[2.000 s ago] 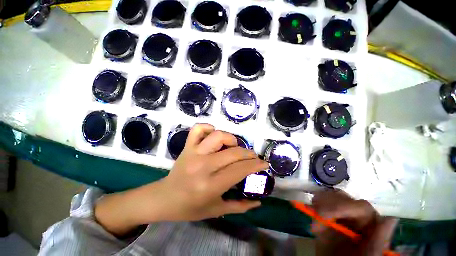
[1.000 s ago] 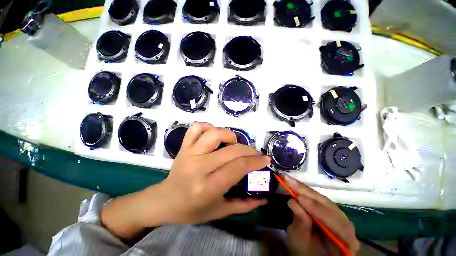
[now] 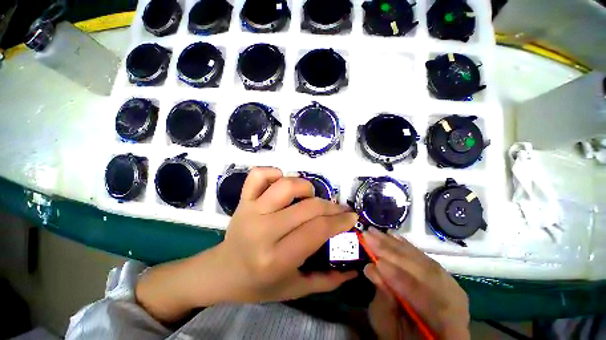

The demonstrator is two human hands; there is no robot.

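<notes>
My left hand (image 3: 272, 242) holds a dark watch body at the tray's front edge. Its black face shows a white square with a dark pattern (image 3: 344, 246). My right hand (image 3: 415, 282) holds a thin orange stick tool (image 3: 397, 292) like a pencil, its tip at the watch's upper right rim, near my left fingertips. Most of the held watch is hidden by my left hand. The white foam tray (image 3: 387, 74) behind holds rows of round watches, mostly glossy faces up. The right column shows matt black backs, such as the back cover (image 3: 457, 211).
A translucent bottle with a metal top (image 3: 73, 56) stands at the left, and another bottle (image 3: 565, 113) at the right. A crumpled white wipe (image 3: 531, 189) lies right of the tray. The bench's green front edge (image 3: 100, 229) runs before me.
My right hand has come in from the lower right and brought the orange tool's tip to the watch. My left hand still holds the watch. The view has shifted slightly.
</notes>
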